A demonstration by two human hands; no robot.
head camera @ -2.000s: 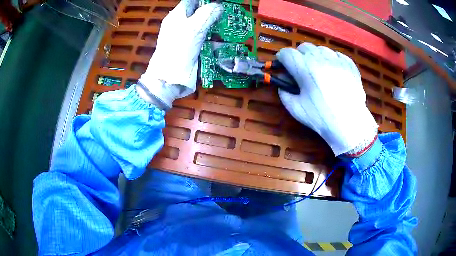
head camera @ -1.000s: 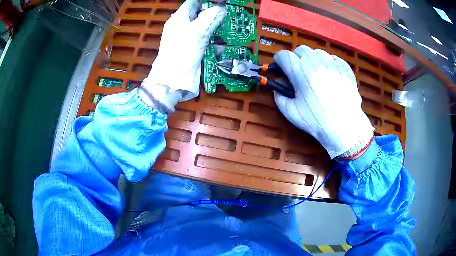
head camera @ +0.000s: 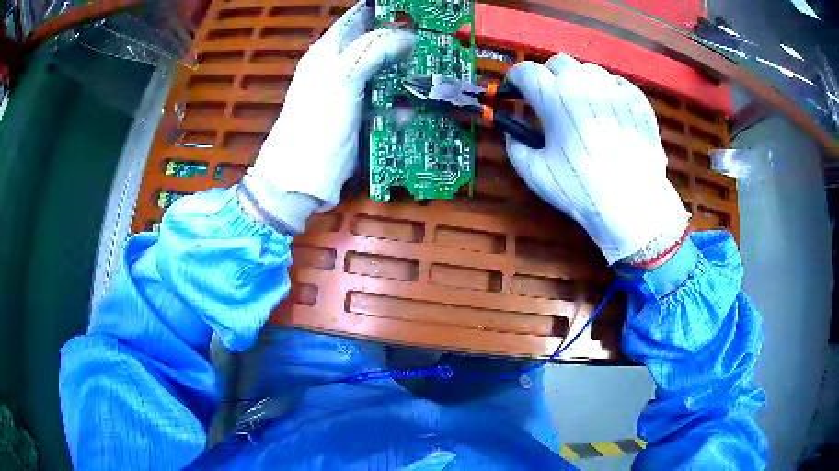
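A green circuit board panel [head camera: 423,156] with a notched lower edge lies over the slotted surface, its top end cut off by the frame. My left hand [head camera: 322,120], in a white glove, holds the panel's left edge, with the thumb reaching onto its face. My right hand [head camera: 598,152], in a ribbed white glove, is closed around the black handles of the side cutters [head camera: 451,92]. The steel jaws are over the middle of the panel, pointing left. Whether they touch a lead is too small to tell.
The brown-orange slotted surface [head camera: 405,313] lies below. A red mat [head camera: 598,51] is at the upper right, under a clear shield's edge [head camera: 768,87]. Small green pieces [head camera: 184,169] lie in left slots. A dark green surface [head camera: 55,184] is at left. A blue cord [head camera: 589,324] runs from my right cuff.
The panel has moved down toward me, showing more of its upper part. The cutters have moved slightly up and now lie higher along the panel. Both hands keep their holds.
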